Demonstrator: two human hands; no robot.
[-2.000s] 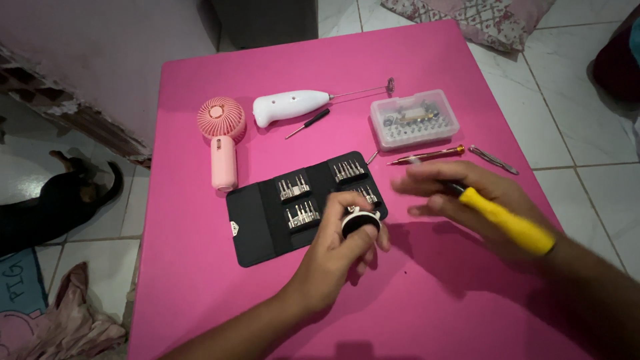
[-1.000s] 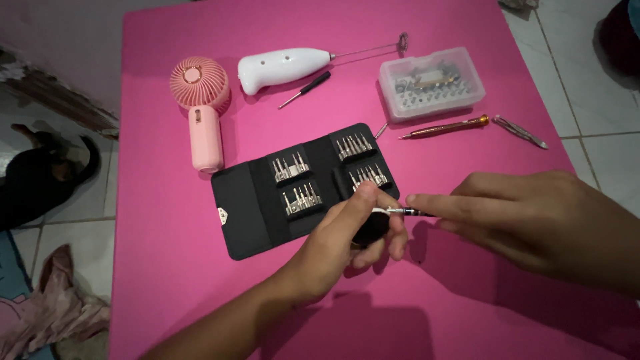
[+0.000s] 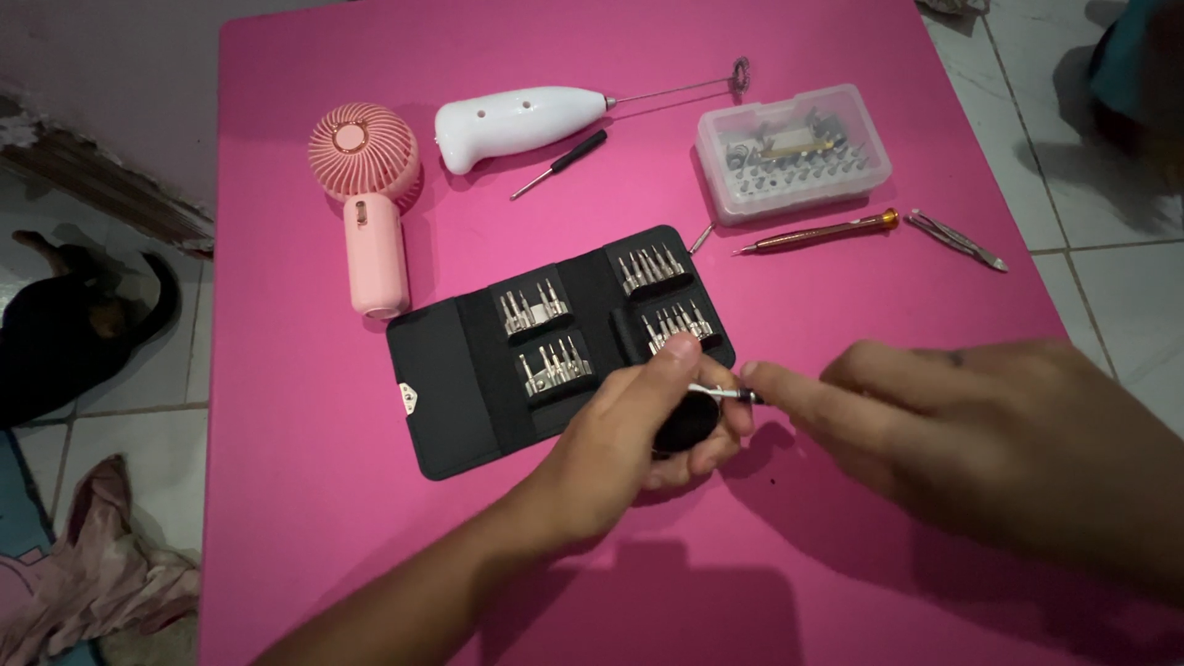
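My left hand (image 3: 638, 416) is closed around a small round object with a black face (image 3: 687, 423) and a light rim; what it is, I cannot tell. From the right, my right hand (image 3: 888, 425) grips a screwdriver, whose dark collar and metal shaft (image 3: 726, 393) show between the hands, the shaft meeting the rim of the round object. The rest of the screwdriver is hidden by my fingers. Just behind my left hand lies an unfolded black bit case (image 3: 472, 398), with rows of metal screwdriver bits (image 3: 555, 365) standing in its holders.
Beyond the case, the pink table (image 3: 305, 518) holds a pink handheld fan (image 3: 375, 250), a white milk frother (image 3: 518, 120), a small black screwdriver (image 3: 566, 159), a clear plastic box of bits (image 3: 795, 153), a reddish-brown precision screwdriver (image 3: 819, 231) and metal tweezers (image 3: 957, 240). A dog (image 3: 74, 333) lies on the floor left.
Two seconds ago my right hand was apart from the round object, with a yellow-handled tool in it. It has since come in to the object's rim, and the yellow handle no longer shows.
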